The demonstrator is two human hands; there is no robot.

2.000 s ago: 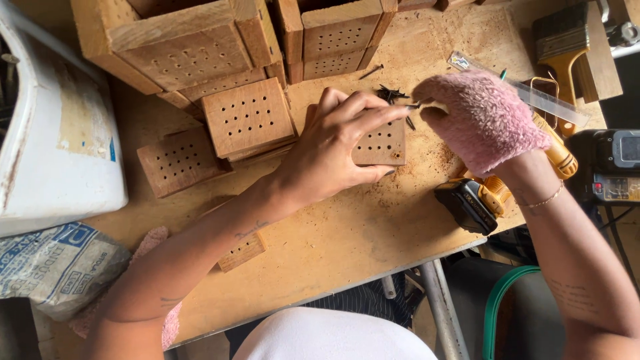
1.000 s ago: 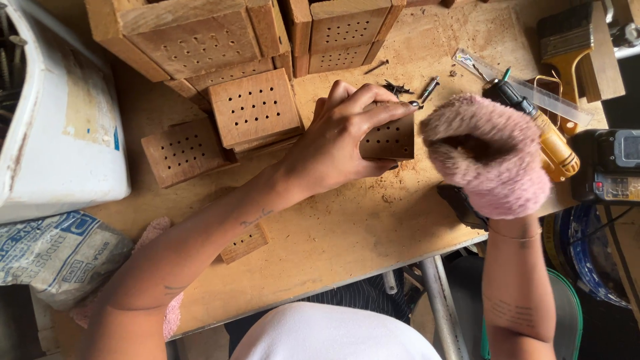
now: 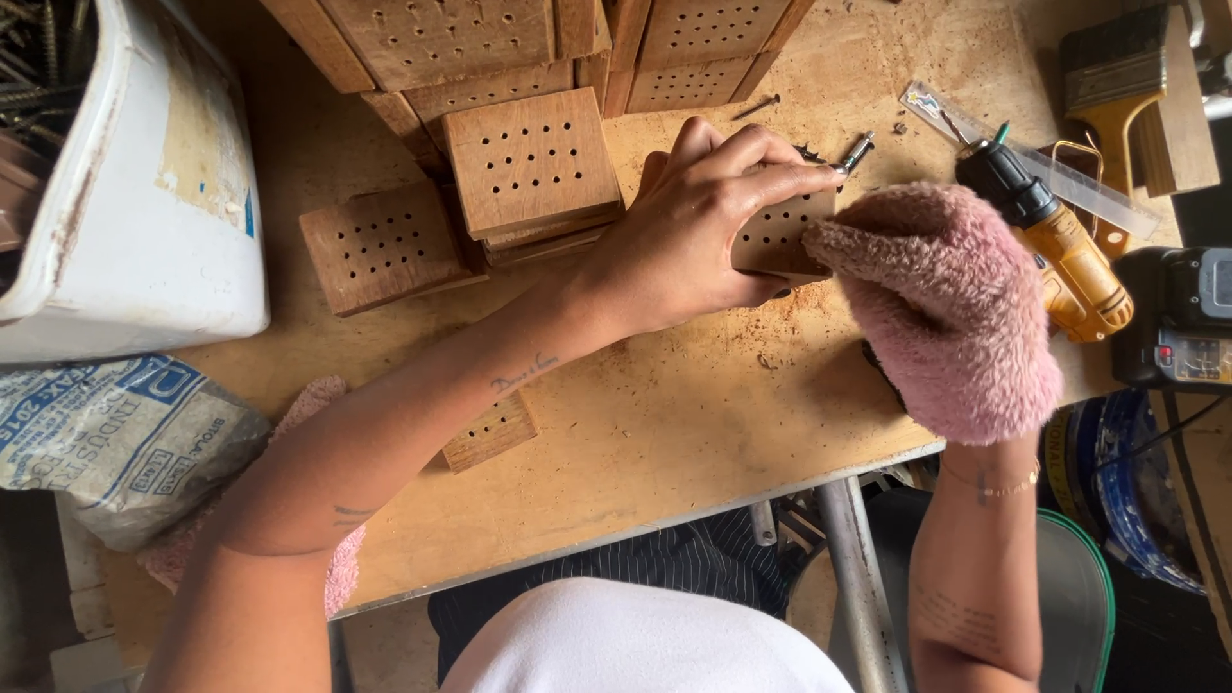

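Observation:
My bare left hand (image 3: pixel 693 217) grips a small wooden block with drilled holes (image 3: pixel 775 234) by its sides, above the bench. A pink fuzzy mitt covers my right hand (image 3: pixel 948 308); its tip touches the block's right edge, and the fingers inside are hidden. Beyond the block lie a screwdriver bit (image 3: pixel 855 152) and some dark screws (image 3: pixel 808 154), partly behind my left fingers. To the left, a drilled wooden block (image 3: pixel 539 159) tops a small stack, with another drilled block (image 3: pixel 390 245) beside it. One more drilled piece (image 3: pixel 493 431) lies partly under my left forearm.
Tall drilled wooden boxes (image 3: pixel 452 38) stand at the back. A yellow cordless drill (image 3: pixel 1068 250), a clear ruler (image 3: pixel 1088 188), a paintbrush (image 3: pixel 1116 87) and a battery charger (image 3: pixel 1179 318) are at the right. A white bucket of screws (image 3: pixel 192 192) and a plastic bag (image 3: pixel 125 443) stand left.
The mitted right hand has moved from beyond the block's right side to touch its edge. The screwdriver bit, visible one second ago too, lies beyond the block. My left hand keeps its grip.

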